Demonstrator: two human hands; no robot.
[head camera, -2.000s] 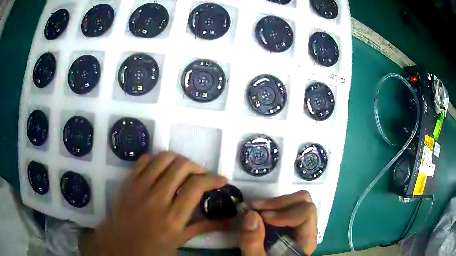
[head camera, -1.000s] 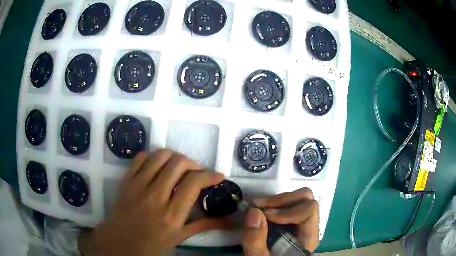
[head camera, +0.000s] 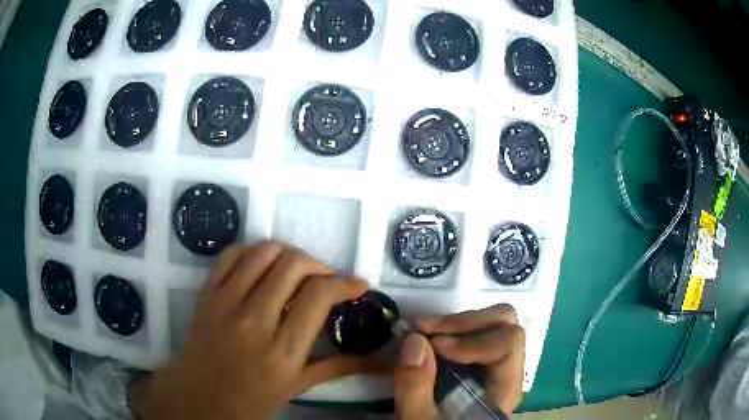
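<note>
My left hand (head camera: 255, 332) holds a round black part (head camera: 361, 321) by its edge, over the near part of the white foam tray (head camera: 324, 182). My right hand (head camera: 460, 357) grips a dispensing syringe (head camera: 470, 395) like a pen, its tip (head camera: 398, 326) at the right side of the part's face. Whether the tip touches the part is hard to tell. Rows of similar black discs (head camera: 329, 120) lie in the tray's square pockets. The pocket (head camera: 317, 231) just beyond my hands is empty. My left hand hides part of the near tray.
A black dispenser box (head camera: 691, 221) with a red light and yellow labels stands at the right on the green mat (head camera: 599, 197). A clear air hose (head camera: 618, 291) loops beside it. A pale rail (head camera: 628, 57) runs at the upper right.
The part has turned slightly in my left hand. The tray has shifted slightly up in the view. Both hands have otherwise stayed nearly in place.
</note>
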